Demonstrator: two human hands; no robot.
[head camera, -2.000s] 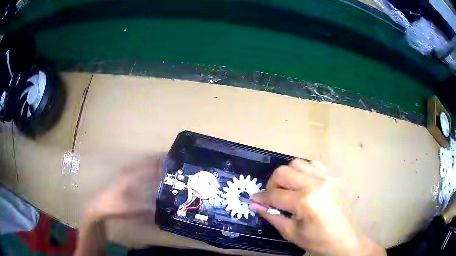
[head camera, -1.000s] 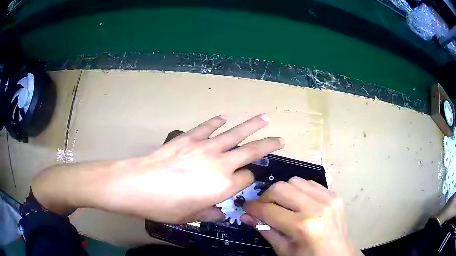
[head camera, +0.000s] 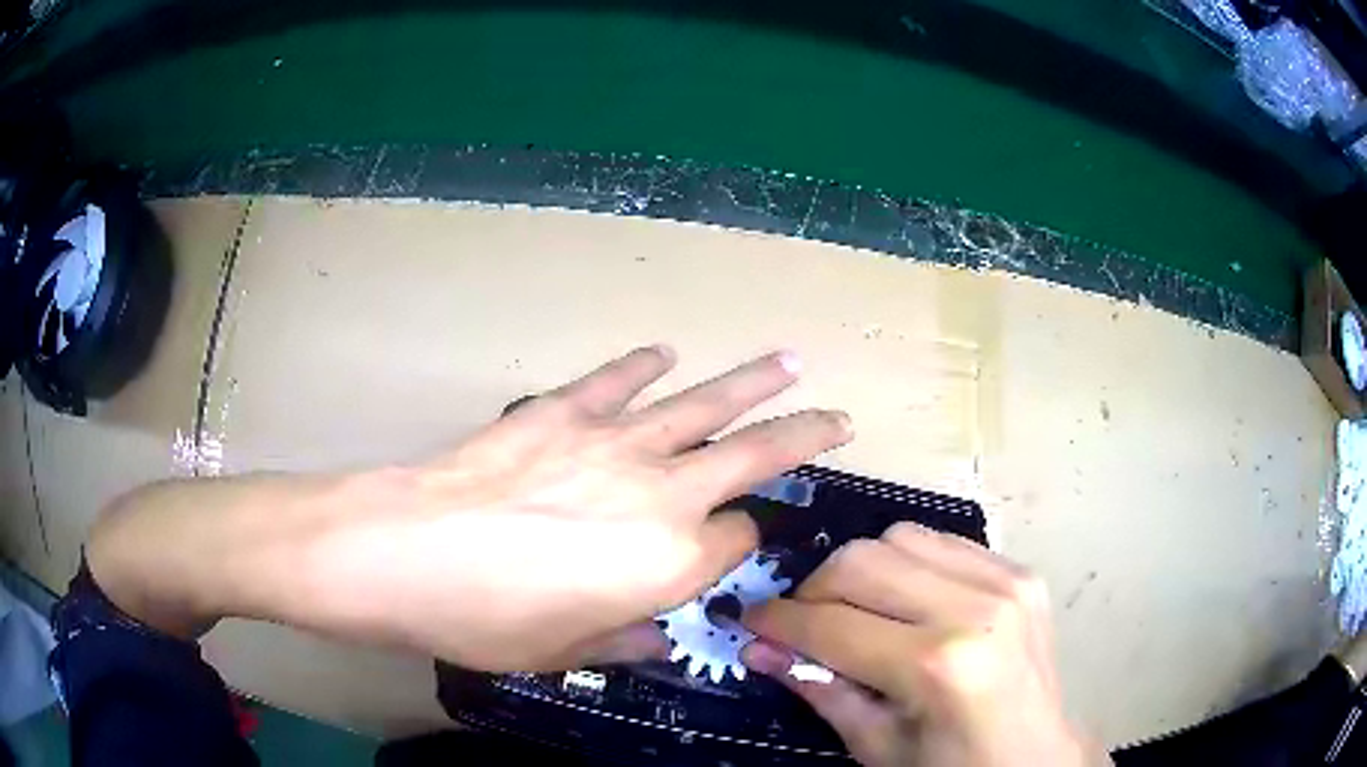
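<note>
The black base housing (head camera: 900, 510) lies on the cardboard-covered bench at the bottom centre. The white drive gear (head camera: 717, 655) sits in it, partly covered by both hands. My left hand (head camera: 600, 525) reaches across the housing, fingers spread, with thumb and index finger at the gear's left and upper edges; the motor is hidden beneath it. My right hand (head camera: 915, 637) has its fingertips pinched at the gear's centre hole. A small white piece (head camera: 811, 674) shows at the right thumb; whether it is a held part is unclear.
A black fan ring with white blades (head camera: 75, 285) stands at the left bench end. A small brown carton (head camera: 1327, 337) and a pile of white parts (head camera: 1352, 517) are at the right end. A green strip (head camera: 675, 90) runs behind the bench. A dark sleeve shows at the lower right.
My left hand has come in from the left of the housing and now lies over it at the gear. My right hand stays at the gear's centre, slightly shifted.
</note>
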